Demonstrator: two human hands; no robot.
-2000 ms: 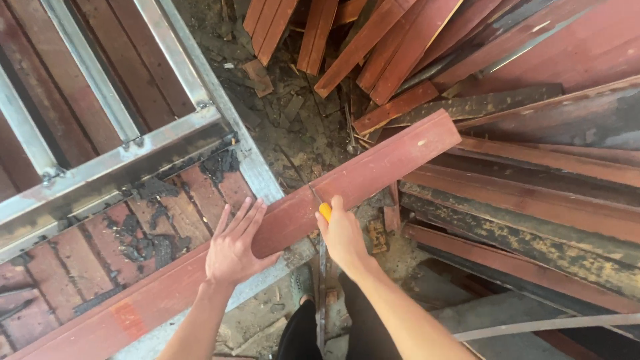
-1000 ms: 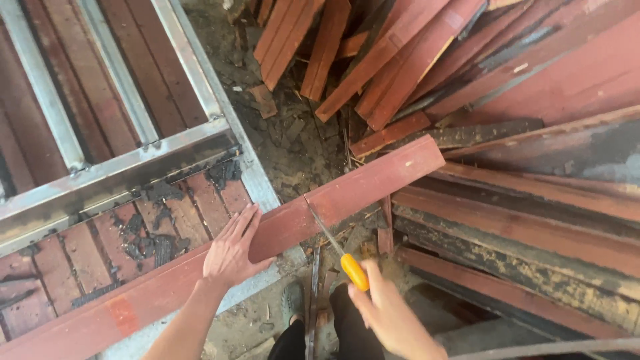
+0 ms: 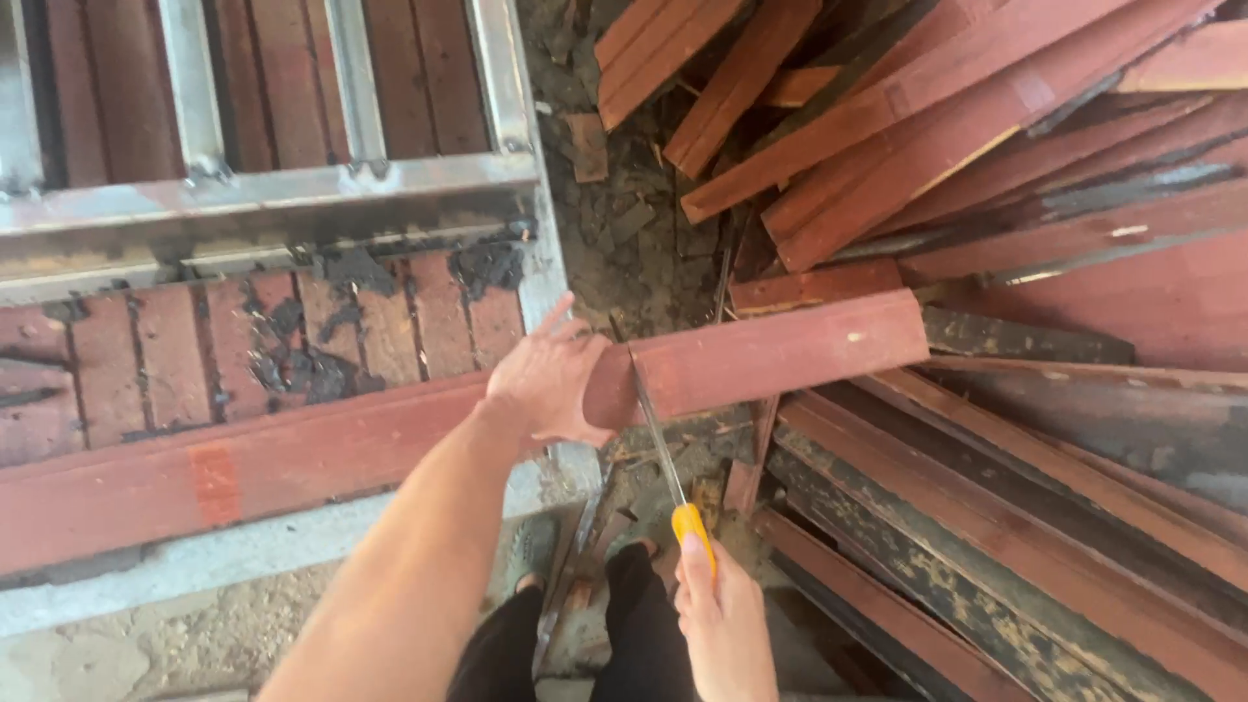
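Note:
A long reddish-brown wooden board lies across the edge of a metal frame, its right end overhanging. My left hand presses flat on the board with fingers spread, just left of a dark cut line. In my right hand, below the board, is the yellow handle of a handsaw. The saw's thin blade crosses the board at the cut, and its tip shows beyond the far edge. My right fingers wrap the handle.
A welded metal frame sits over wooden slats with black flakes at left. Cut board pieces lie at top, and long planks are stacked at right. My feet stand below the board among scraps.
The saw has shifted along its stroke: two seconds ago the handle was close to the board, now it is farther below. The left hand stays on the board. The view has shifted.

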